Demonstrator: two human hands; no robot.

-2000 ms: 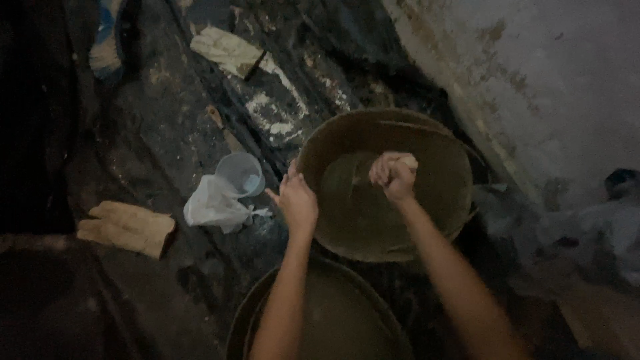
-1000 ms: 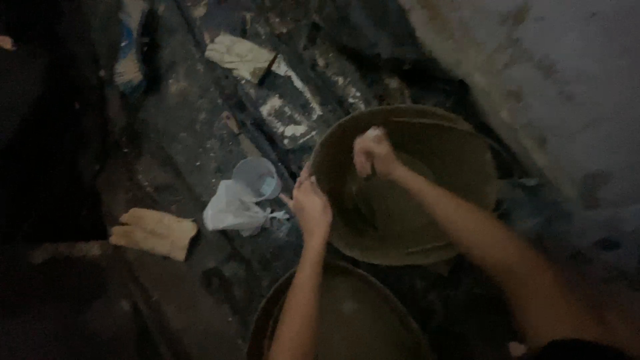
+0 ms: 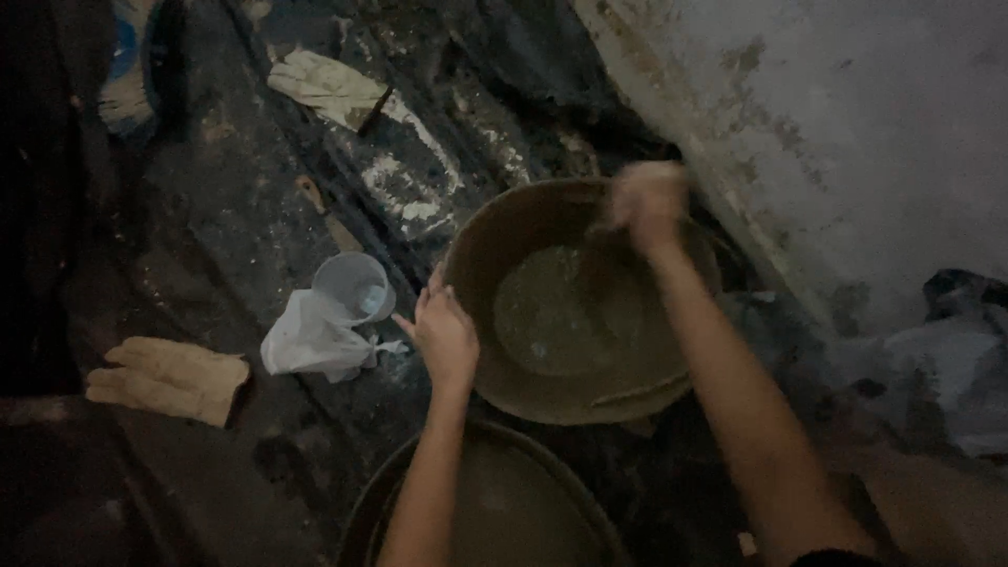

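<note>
A round bucket (image 3: 543, 402) with a greyish material at its bottom stands in the middle of the view. My left hand (image 3: 447, 335) rests against the outside of its left wall near the rim, fingers spread. My right hand (image 3: 650, 201) is blurred and closed over the bucket's far right rim; whether it holds something cannot be made out. A second round container (image 3: 583, 488) stands partly under my left forearm. Left of my left hand are a clear plastic cup (image 3: 354, 287) and a tied white plastic bag (image 3: 303, 339), touching each other.
Work gloves lie on the dark sheeting, one at the lower left (image 3: 169, 378) and a pale one (image 3: 327, 87) farther off. A wooden-handled tool (image 3: 315, 197) lies beyond the cup. A stained wall (image 3: 850, 142) rises at the right, with crumpled plastic (image 3: 929, 370) at its foot.
My right hand has moved from over the inside of the bucket to its far right rim. My left hand has stayed at the left side of the bucket.
</note>
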